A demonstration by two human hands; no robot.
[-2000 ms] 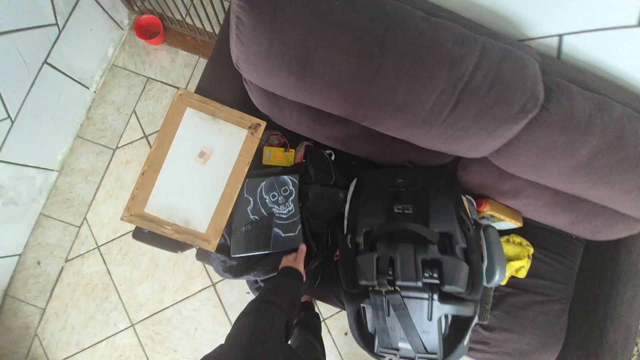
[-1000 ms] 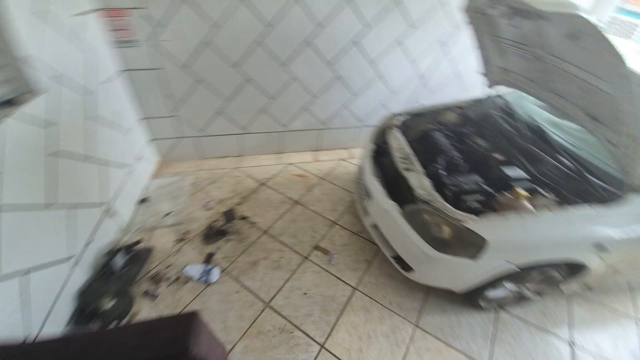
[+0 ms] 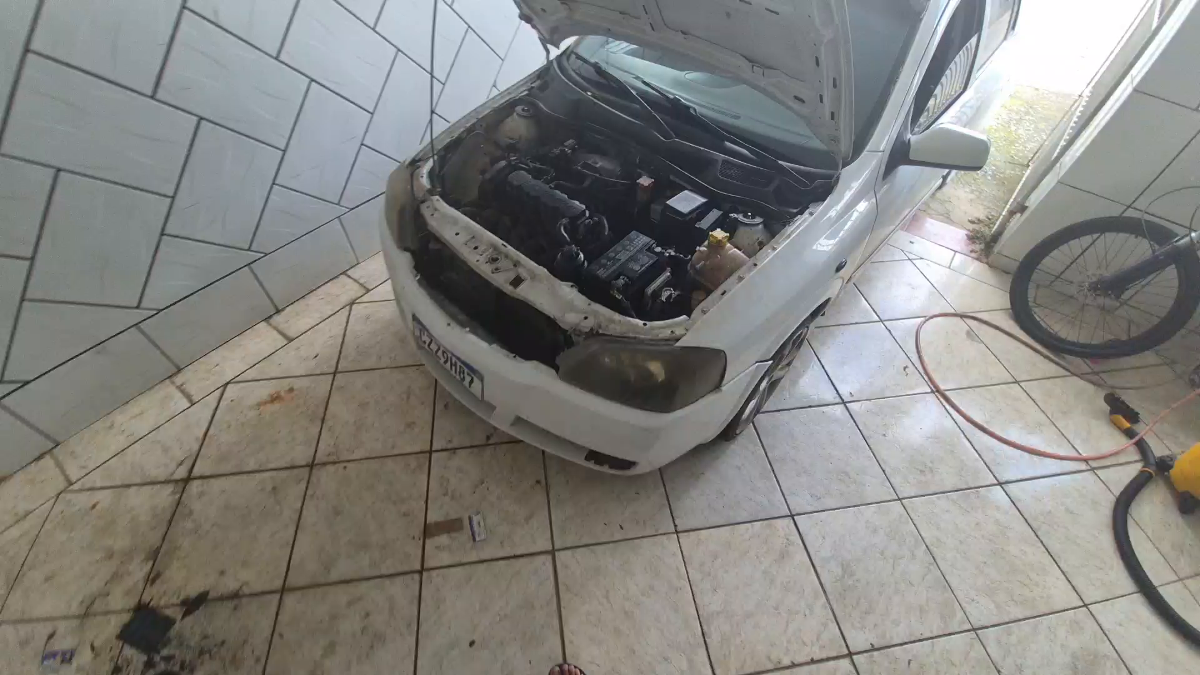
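Neither my left hand nor my right hand shows in the head view. Ahead of me a white car (image 3: 647, 427) stands with its hood (image 3: 750, 56) raised. In the open engine bay sit a black car battery (image 3: 626, 261), a dark engine cover (image 3: 539, 195) and a yellowish coolant reservoir (image 3: 720, 262) with a yellow cap. A clouded headlight (image 3: 645, 373) is fitted at the front corner nearest me. The front opening above the bumper is dark, with no grille seen.
A bicycle wheel (image 3: 1106, 286) rests by the right wall. An orange hose (image 3: 947, 403) and a black vacuum hose (image 3: 1130, 544) lie on the tiles at right. Small scraps (image 3: 477, 527) and a dark rag-like piece (image 3: 146, 628) lie on the stained floor. A tiled wall (image 3: 122, 187) runs along the left.
The view has swung from a sofa with a child car seat to the car. The hand that was by a dark book-like item with a skull drawing is out of view.
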